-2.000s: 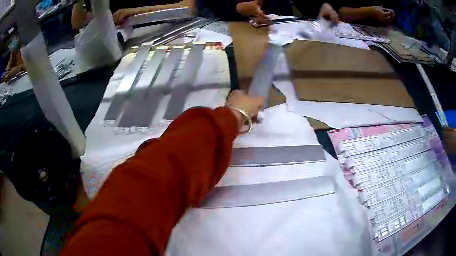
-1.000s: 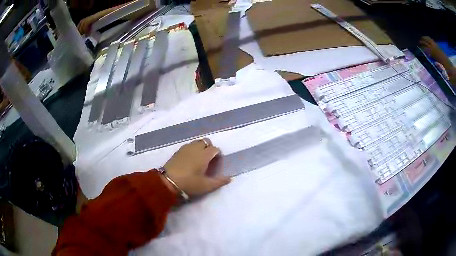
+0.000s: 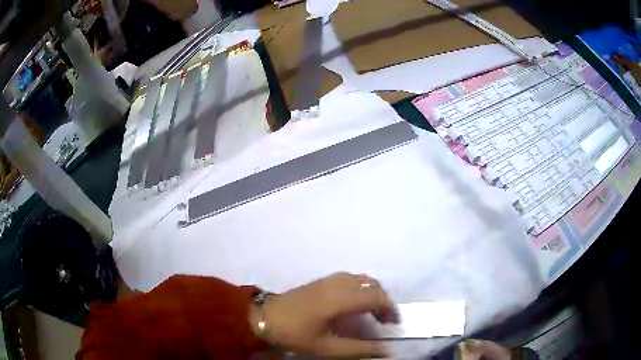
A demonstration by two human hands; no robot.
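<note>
My left hand (image 3: 334,313), with a ring, a bracelet and a rust-red sleeve, is at the bottom centre. Its fingers are closed on a flat strip (image 3: 432,318), whose bright white end points right; the rest is hidden under the hand. A tan shape (image 3: 488,350) at the bottom edge looks like part of my right hand; it is cut off and blurred, so its grip is unclear. Another grey strip (image 3: 302,172) lies slanted on the white padding (image 3: 351,239), with small pale fittings at its left end.
Several grey strips (image 3: 207,109) lie side by side at far left; one (image 3: 308,67) lies across a brown cardboard sheet (image 3: 422,35). A printed backing sheet (image 3: 573,221) with rows of white strips is at right. A black fan (image 3: 67,264) and white-wrapped post (image 3: 56,179) stand left.
My left hand has come towards the bottom edge with the nearer strip, which now shows bright white instead of grey. The tan shape has appeared at the bottom. The view has shifted slightly.
</note>
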